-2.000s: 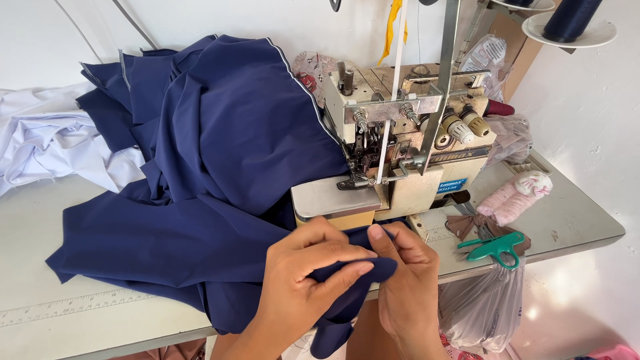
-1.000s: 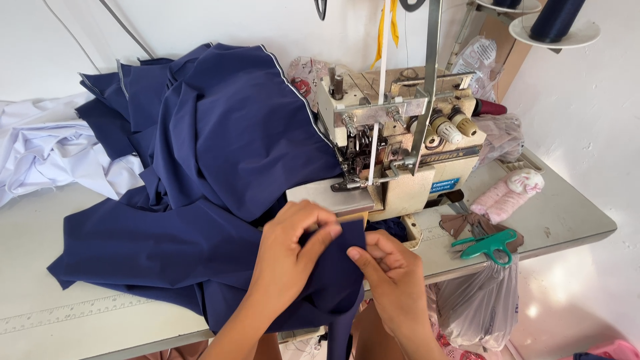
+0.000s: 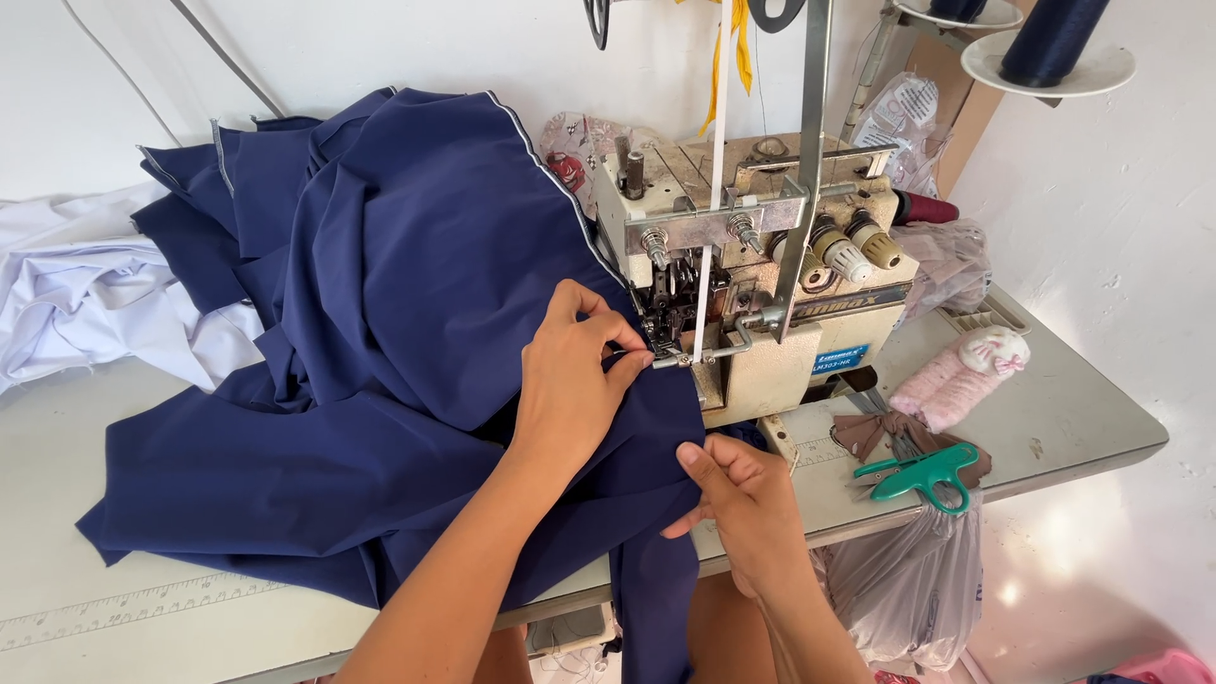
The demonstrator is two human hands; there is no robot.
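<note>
A serger sewing machine (image 3: 760, 275) stands on the table, a narrow white strip (image 3: 711, 237) running down to its presser foot. Navy fabric (image 3: 437, 247) with an overlocked pale edge is heaped left of it. My left hand (image 3: 579, 370) pinches the upper edge of a navy piece (image 3: 655, 418) close beside the presser foot, thumb against fingertips. Lower right, my right hand (image 3: 741, 494) holds the right edge of that same piece between thumb and fingers. The piece covers the machine's front plate, and part of it hangs over the table edge.
Green-handled thread snips (image 3: 926, 475) lie on brown cloth near the table's front edge, above a hanging plastic bag (image 3: 912, 589). A pink plush item (image 3: 964, 375) rests behind them. White fabric (image 3: 104, 285) lies far left. A printed ruler scale (image 3: 142, 603) runs along the front left. Navy thread cones (image 3: 1054, 43) stand upper right.
Both hands have moved with the navy piece from the table's front edge toward the machine. The piece, folded over in the hands two seconds ago, now lies spread up to the presser foot.
</note>
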